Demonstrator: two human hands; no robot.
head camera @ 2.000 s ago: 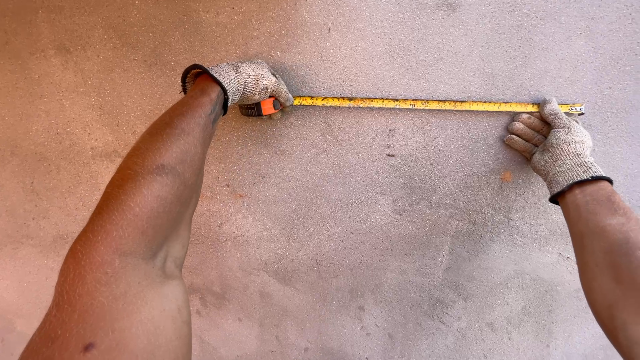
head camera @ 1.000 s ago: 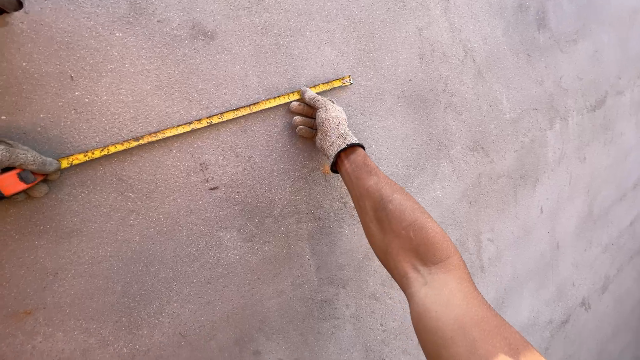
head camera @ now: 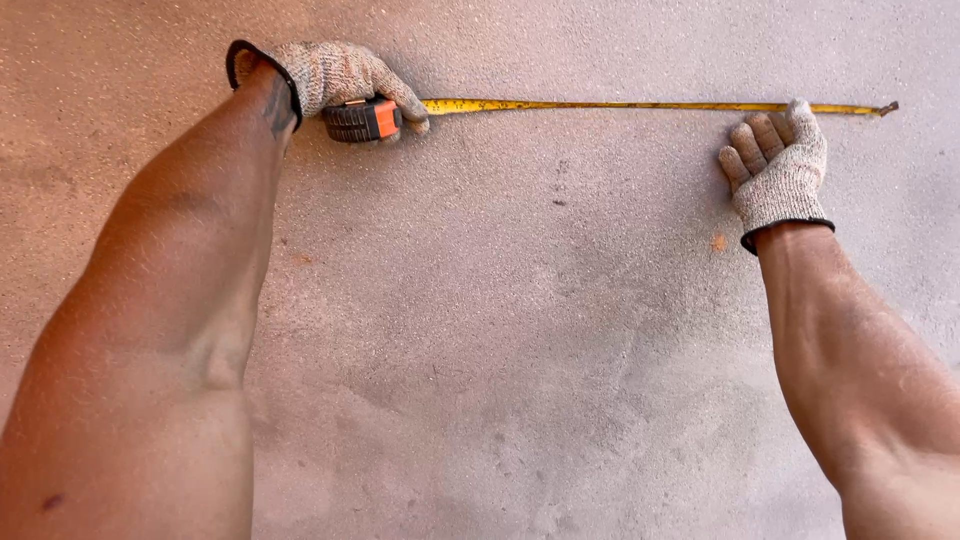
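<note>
My left hand (head camera: 341, 79), in a knitted work glove with a black cuff, grips the black and orange tape measure case (head camera: 361, 120) at the upper left. From it the yellow tape blade (head camera: 600, 104) runs out to the right across a rough plastered surface, its face partly turned edge-on near the middle. My right hand (head camera: 784, 161), gloved alike, lies at the blade a little short of its metal end hook (head camera: 889, 109). The thumb touches the blade; the other fingers are loosely curled below it. Whether they pinch it is not clear.
The rough, mottled plaster or concrete surface (head camera: 480, 337) fills the view behind both arms. It bears dark smudges, a small dark mark (head camera: 559, 202) below the blade and an orange spot (head camera: 718, 242) near the right cuff.
The view swung right and back again. Against the marks on the surface, the blade's position looks much the same. Its face, flat toward me before, now appears more tilted.
</note>
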